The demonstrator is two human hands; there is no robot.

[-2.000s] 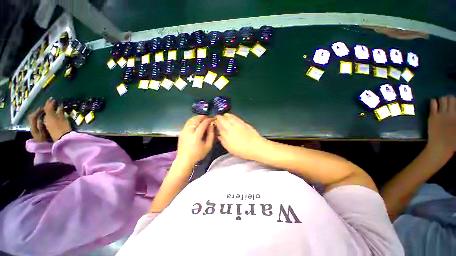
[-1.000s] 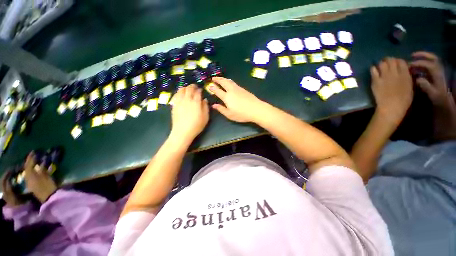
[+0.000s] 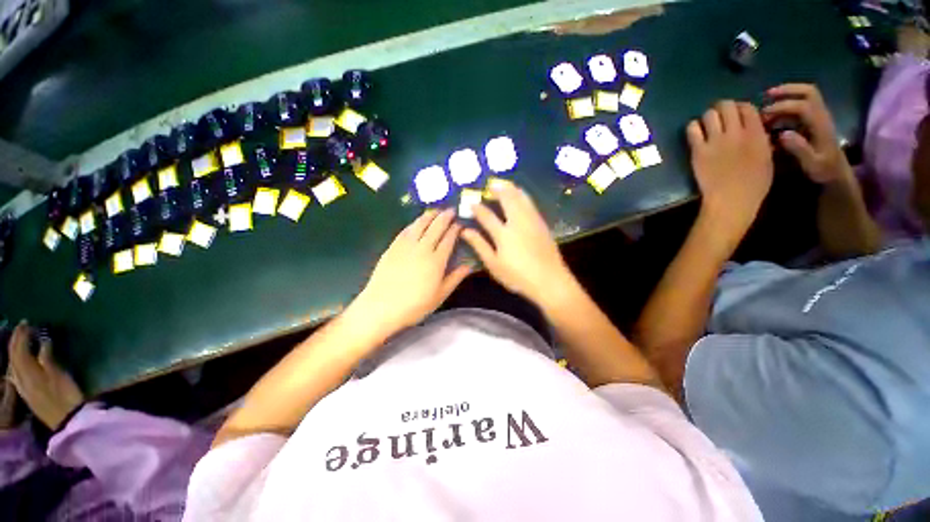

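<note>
Three white-faced units [image 3: 464, 165] lie side by side on the bench just beyond my hands. A white battery square [image 3: 470, 203] shows between my fingertips, below the middle unit. My left hand [image 3: 416, 262] is at the near side of the left unit, fingertips close to its lower edge. My right hand [image 3: 518, 243] has its fingertips at the battery edge below the right unit. My fingers cover the other batteries, and any grip is hidden. Dark housings [image 3: 266, 162] with batteries lie in two rows on the left.
More white-faced units [image 3: 602, 139] lie in two short rows to the right. A neighbour's hands [image 3: 731, 158] rest on the bench at the right. A small dark part [image 3: 743, 48] lies behind them. Another person's hand [image 3: 39, 378] is at the lower left. A pale rail [image 3: 337, 51] runs along the far side.
The view has shifted right. My hands have gone from the dark units to the white-faced ones. Three white-faced units from the far row now lie apart, closer to me.
</note>
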